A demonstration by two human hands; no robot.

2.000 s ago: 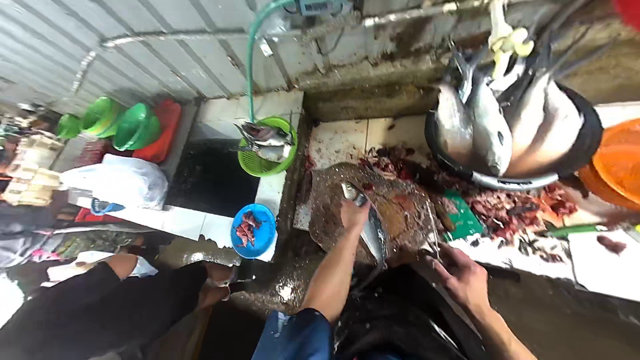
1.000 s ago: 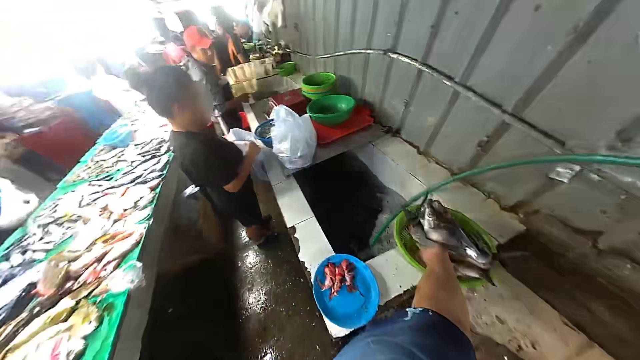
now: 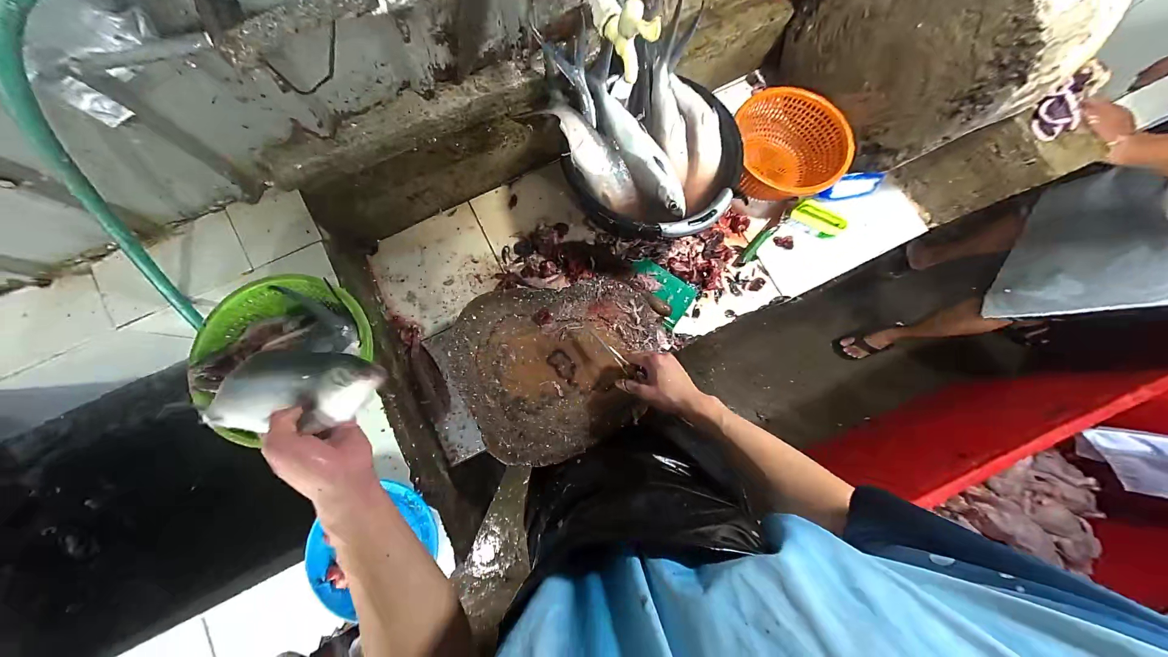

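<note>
My left hand (image 3: 319, 456) grips a silvery fish (image 3: 292, 388) at the near rim of a green plastic basket (image 3: 365, 319), where more fish lie. At the right edge of a round chopping block (image 3: 511, 365), my right hand (image 3: 671, 388) is closed on a knife (image 3: 607, 347); its thin blade points up and left over the block, and the handle is mostly hidden. No fish lies on the block. Behind it, a black basin (image 3: 735, 146) holds several whole silvery fish (image 3: 643, 151), tails up. A green plastic piece (image 3: 671, 292) lies among fish guts (image 3: 566, 251).
An orange basket (image 3: 794, 137) stands right of the basin, near a lime-green brush-like item (image 3: 818, 219). A blue bowl (image 3: 406, 511) is below my left forearm. A green hose (image 3: 82, 192) runs down to the green basket. Another person's legs (image 3: 949, 324) are at the right, above a red container (image 3: 985, 438).
Two seconds ago my left hand held a fish on the block; one second ago it was in the green basket. Now it holds a fish at that basket's rim. The view has swung away and back.
</note>
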